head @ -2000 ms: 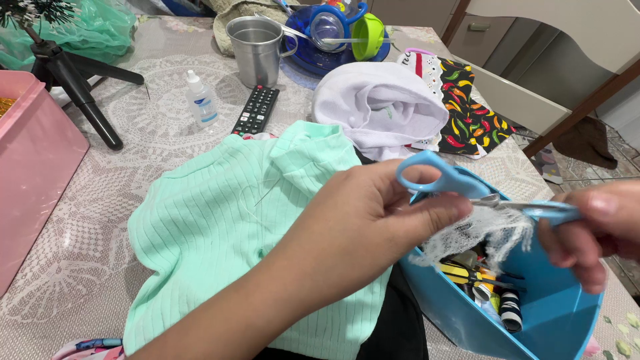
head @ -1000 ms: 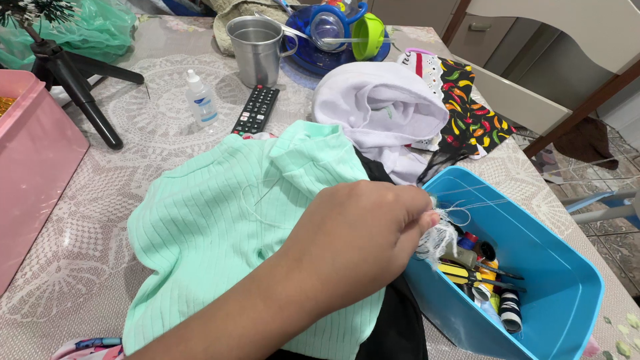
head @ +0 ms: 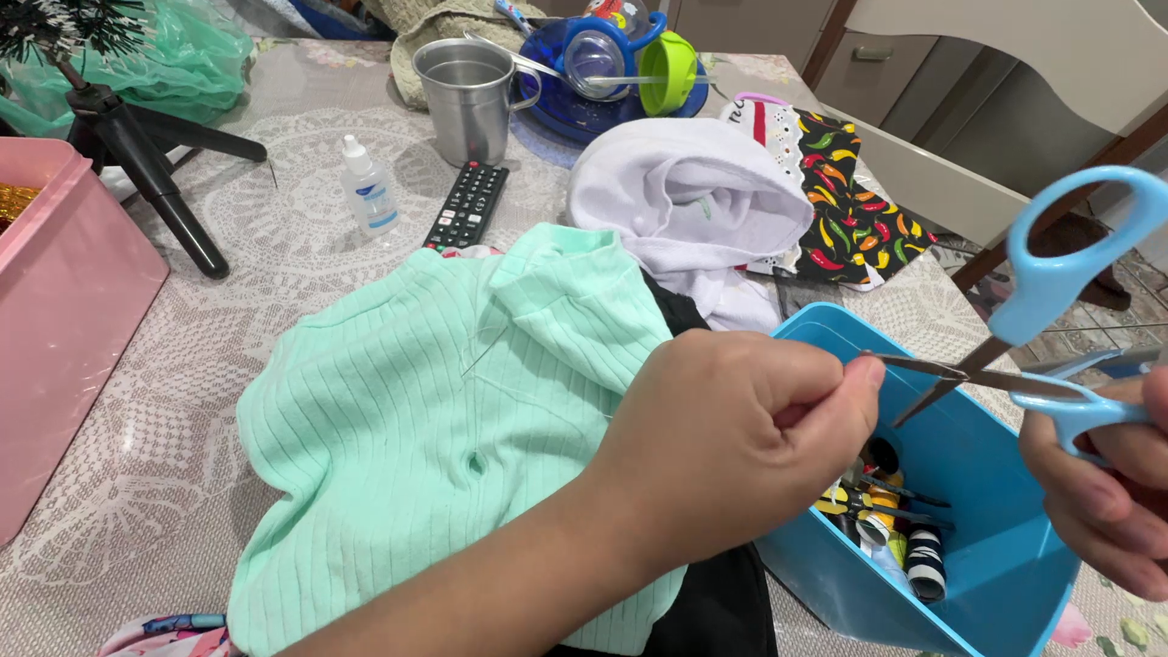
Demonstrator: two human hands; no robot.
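Observation:
My left hand (head: 739, 447) is closed above the mint-green ribbed garment (head: 392, 411) and the near edge of the blue plastic box (head: 985, 484). Its thumb and forefinger appear to pinch a blade tip of the blue-handled scissors (head: 1058, 292). At the right edge, my right hand (head: 1095, 474), partly out of view, grips the lower handle loop; the upper loop stands free, with the blades spread over the box. A sewing needle (head: 484, 351) with fine thread rests on the garment, which has a small hole (head: 474, 463). Spools and tools (head: 885, 520) lie in the box.
Behind the garment are a white cloth item (head: 684, 192), a chili-print cloth (head: 839, 201), a remote control (head: 467, 205), a small dropper bottle (head: 368, 187), a metal mug (head: 465, 100) and a blue plate (head: 547, 109). A pink box (head: 73, 319) and black tripod-like legs (head: 164, 201) stand left.
The right hand, out of view one second ago, is back with the scissors, now spread wide. The white lacy material seen at the left fingers earlier no longer shows.

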